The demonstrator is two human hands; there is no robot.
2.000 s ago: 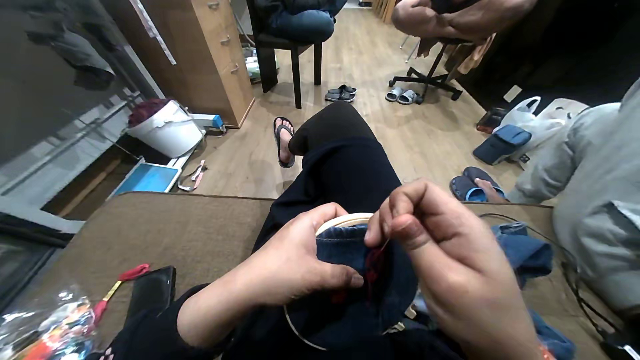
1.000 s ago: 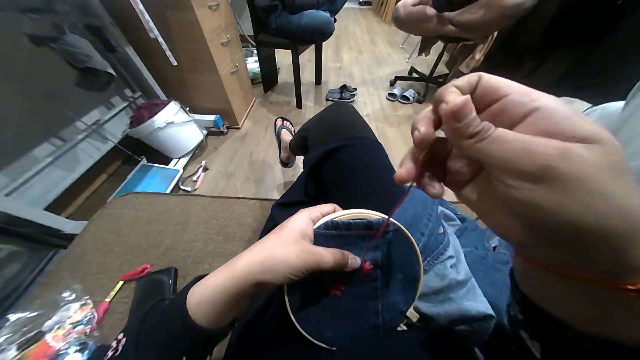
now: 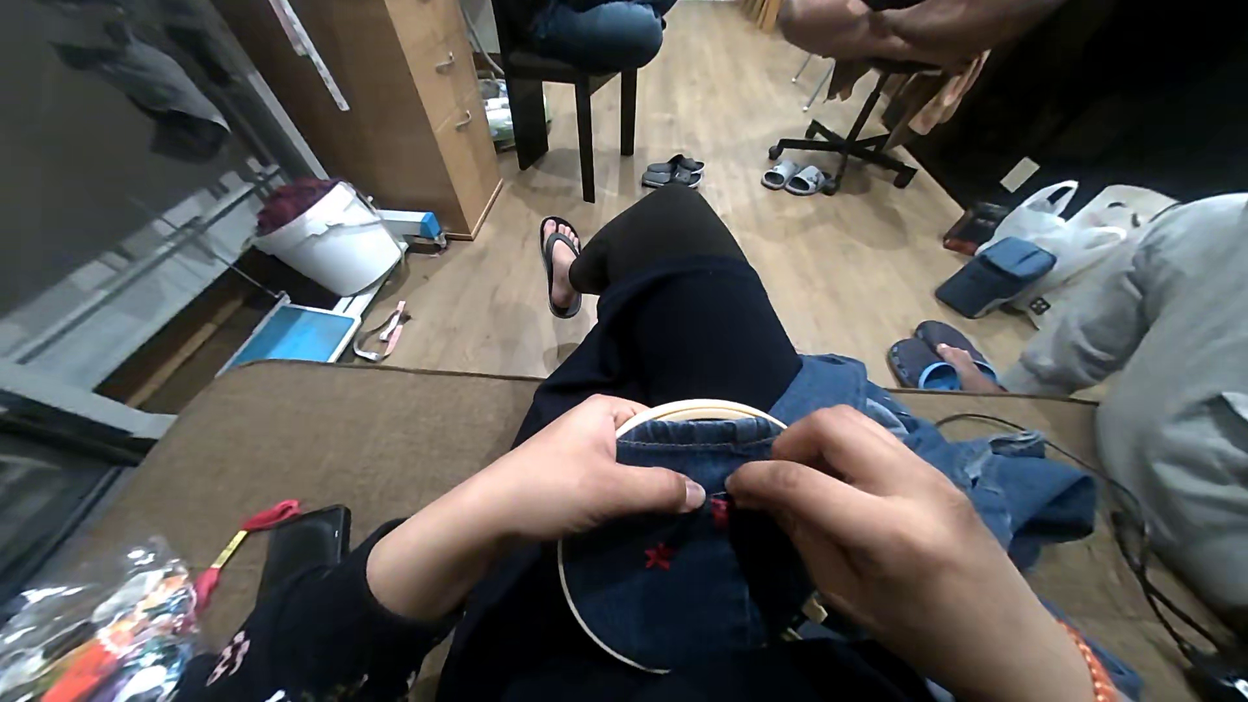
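Note:
Blue denim is stretched in a round wooden embroidery hoop on my lap. Red stitching forms a small star shape, and a second red patch lies up and to its right. My left hand grips the hoop's upper left side, its thumb pressed on the denim. The fingertips of my right hand are pinched together at the cloth, just right of the second red patch. Any needle between them is hidden. More of the denim garment lies to the right.
On the brown couch seat at left lie a black phone-like object, a red thread skein and a plastic bag of coloured threads. A black cable runs at right, beside a person in grey trousers.
My right hand, raised above the hoop with red thread drawn taut one second ago, has come down to the denim. My left hand still holds the hoop.

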